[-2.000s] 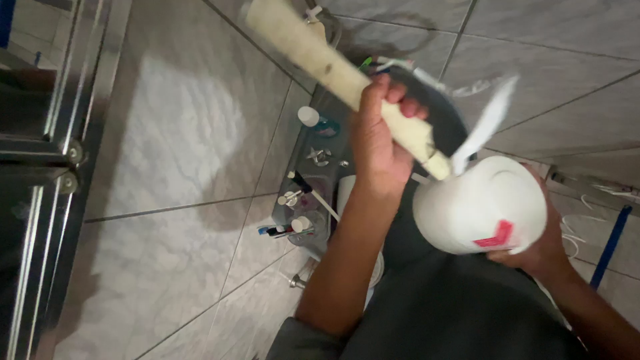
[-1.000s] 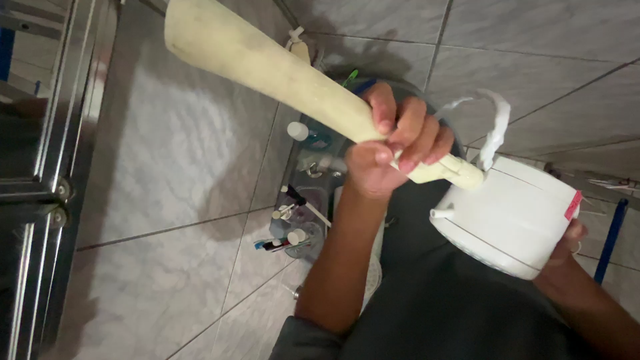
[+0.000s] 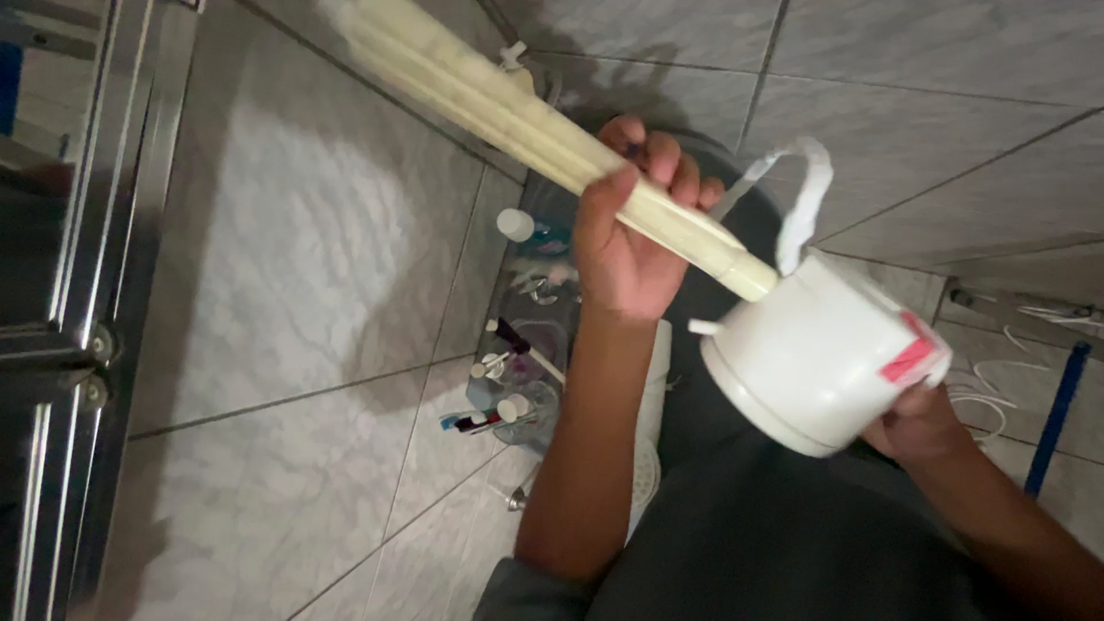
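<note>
My left hand point(image 3: 638, 224) is closed around a long cream-coloured plastic tube point(image 3: 500, 112), which slants from the upper left down to the right. Its narrow end meets, or lies just in front of, the rim of a white rounded plastic housing point(image 3: 802, 362); whether they are joined cannot be told. The housing, which looks like an electric shower head, has a short side spout point(image 3: 705, 327) and a red sticker point(image 3: 910, 354). A curved white strip or tube point(image 3: 811, 190) rises from it. My right hand point(image 3: 914, 423) grips the housing from its far right side, fingers mostly hidden.
Behind my left arm, a grey shelf or counter point(image 3: 543, 297) holds a white-capped bottle point(image 3: 516, 225), a tap handle point(image 3: 539, 291) and cups with toothbrushes point(image 3: 470, 421). Tiled walls point(image 3: 302, 216) surround it. A metal-framed cabinet point(image 3: 86, 345) stands left; a blue bar point(image 3: 1056, 418) and white cord point(image 3: 987, 401) are right.
The white housing has turned in my right hand, so its red sticker now faces up and right, and its side spout shows. My left hand keeps hold of the tube, which has shifted.
</note>
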